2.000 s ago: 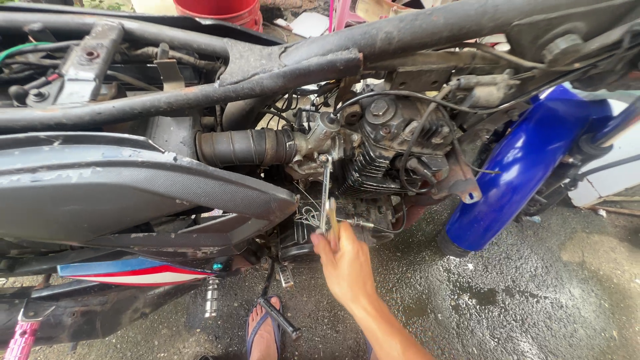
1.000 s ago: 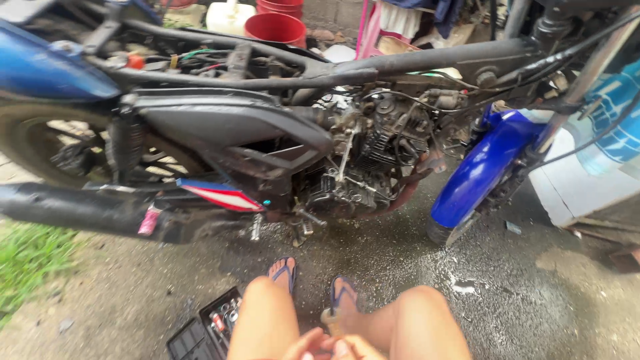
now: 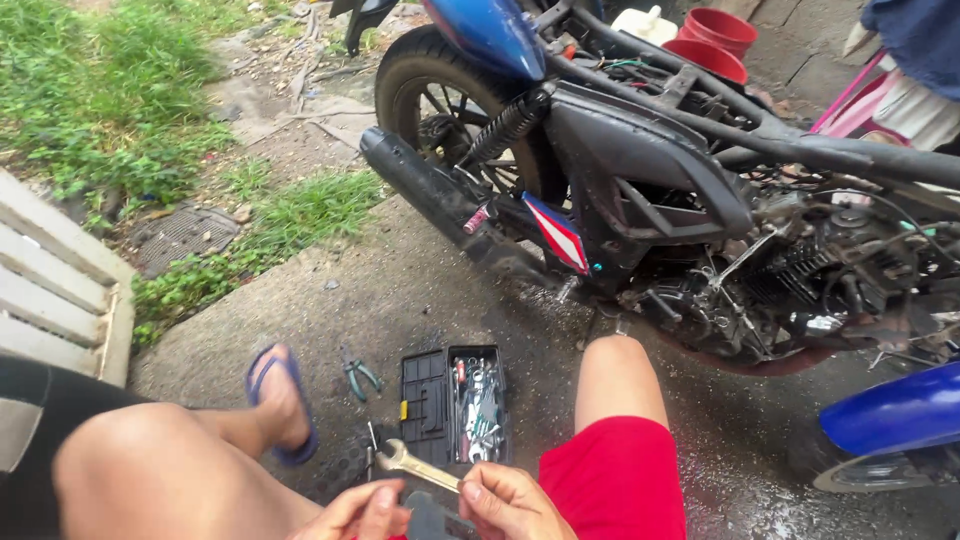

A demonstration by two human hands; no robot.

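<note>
My right hand grips an open-end wrench by its handle, its jaw pointing left. My left hand is just left of it, thumb and fingers raised near the wrench, holding nothing that I can see. Beyond both hands a black toolbox lies open on the concrete, with several wrenches and sockets inside. Pliers with green handles lie left of the box. Another long metal wrench leans against the motorcycle engine at the right.
The motorcycle's exhaust muffler and rear wheel stand ahead, its blue front fender at the lower right. Red buckets are behind the frame. A white slatted gate stands at the left, grass beyond it.
My right hand was at the engine two seconds ago; now it is low in front of me with an open-end wrench in it. The view has swung left and down.
</note>
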